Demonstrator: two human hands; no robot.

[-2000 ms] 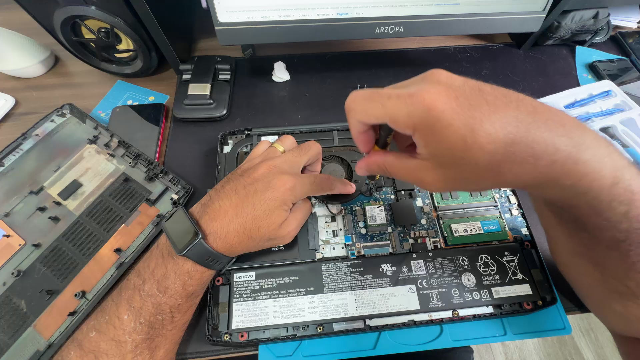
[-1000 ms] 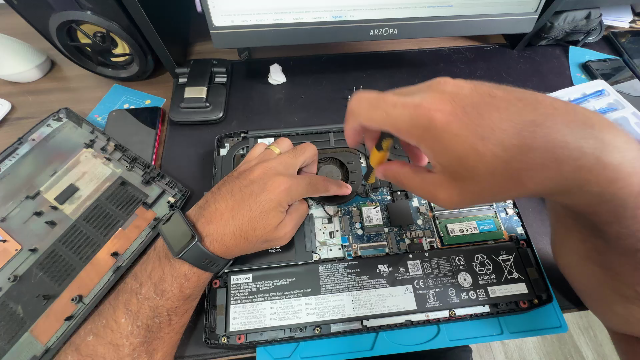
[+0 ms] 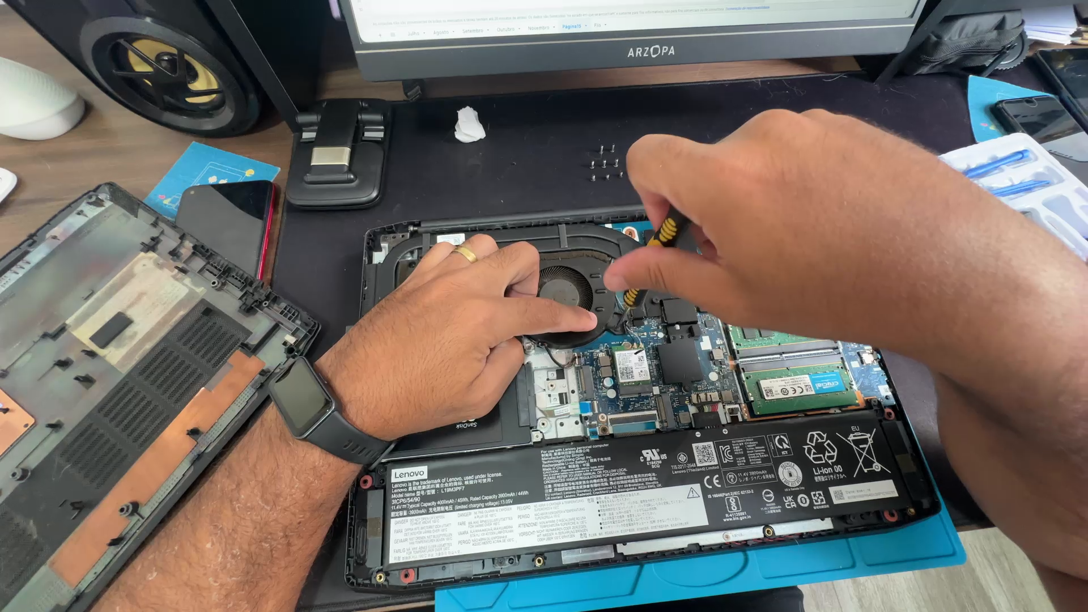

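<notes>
An opened Lenovo laptop base lies on the desk, its black battery (image 3: 629, 493) along the near edge and a green memory module (image 3: 799, 389) at the right. My left hand (image 3: 450, 331) rests over the upper left of the base, holding nothing visible, its index fingertip pressing on the black cooling fan (image 3: 568, 293). In my right hand (image 3: 714, 221) is a black-and-yellow screwdriver (image 3: 667, 231), held between thumb and fingers and tilted, its lower end beside the fan's right edge. The tip's exact contact is too small to tell. A Wi-Fi card (image 3: 631, 365) sits just below.
The laptop's bottom cover (image 3: 170, 365) lies at left, partly under my left forearm. Behind the base are several small screws (image 3: 605, 163), a white scrap (image 3: 468, 125) and a black folding stand (image 3: 340, 161). A phone (image 3: 228, 223) lies at left, a white tool tray (image 3: 1020, 183) at right.
The screwdriver has changed its tilt, with my right hand still around it near the fan's right edge. My left hand stays on the fan.
</notes>
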